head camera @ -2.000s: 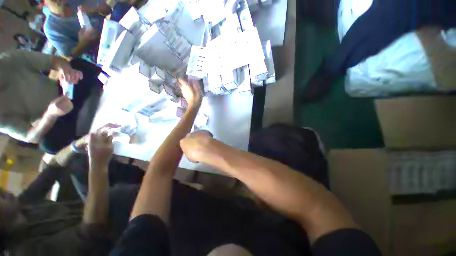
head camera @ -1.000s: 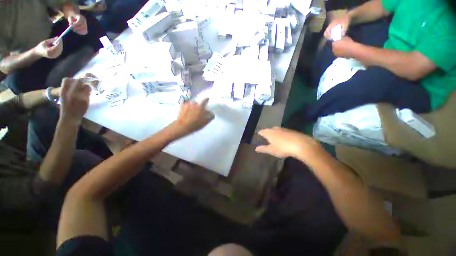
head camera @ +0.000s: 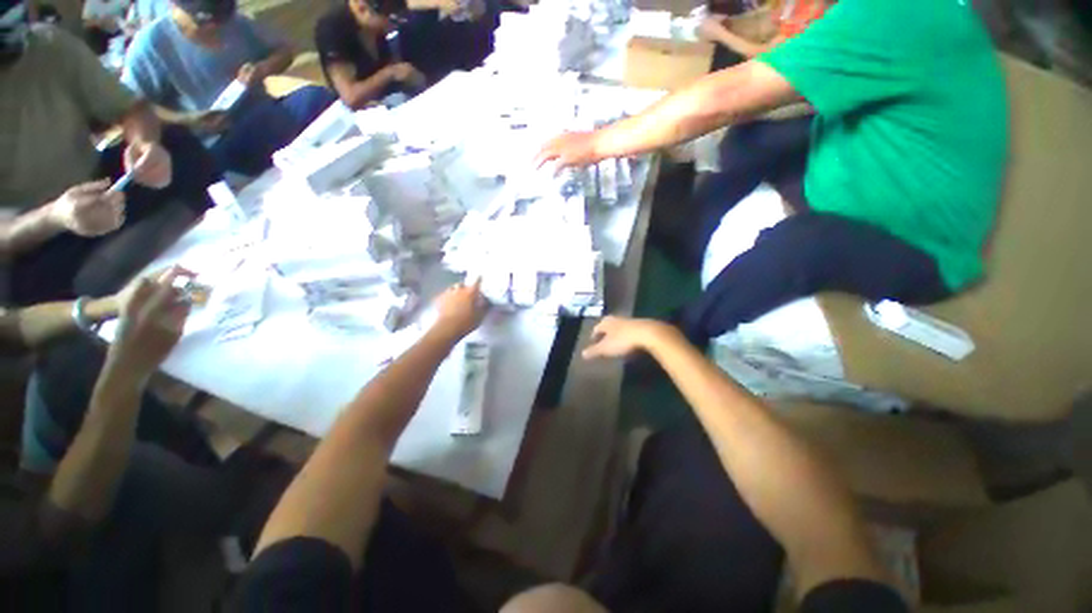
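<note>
A narrow white box with dark print (head camera: pixel 471 389) lies on the white table top (head camera: pixel 491 461) near its front corner. My left hand (head camera: pixel 459 309) is just above that box, at the near edge of a heap of small white boxes (head camera: pixel 521 254). Its fingers point at the heap; whether it touches or holds a box cannot be made out. My right hand (head camera: pixel 618 339) is beyond the table's right edge, just right of the heap, fingers loosely spread with nothing seen in them.
A person in green (head camera: pixel 910 132) at the right reaches over the heap. Other people sit along the left and far sides. A single white box (head camera: pixel 920 329) lies on brown cardboard (head camera: pixel 1018 347) at the right. A neighbour's hand (head camera: pixel 153 314) is over the left table edge.
The view has tilted up. A narrow box now lies at the near corner, where the surface was bare. My hands are closer together, and the person in green has stretched an arm over the heap.
</note>
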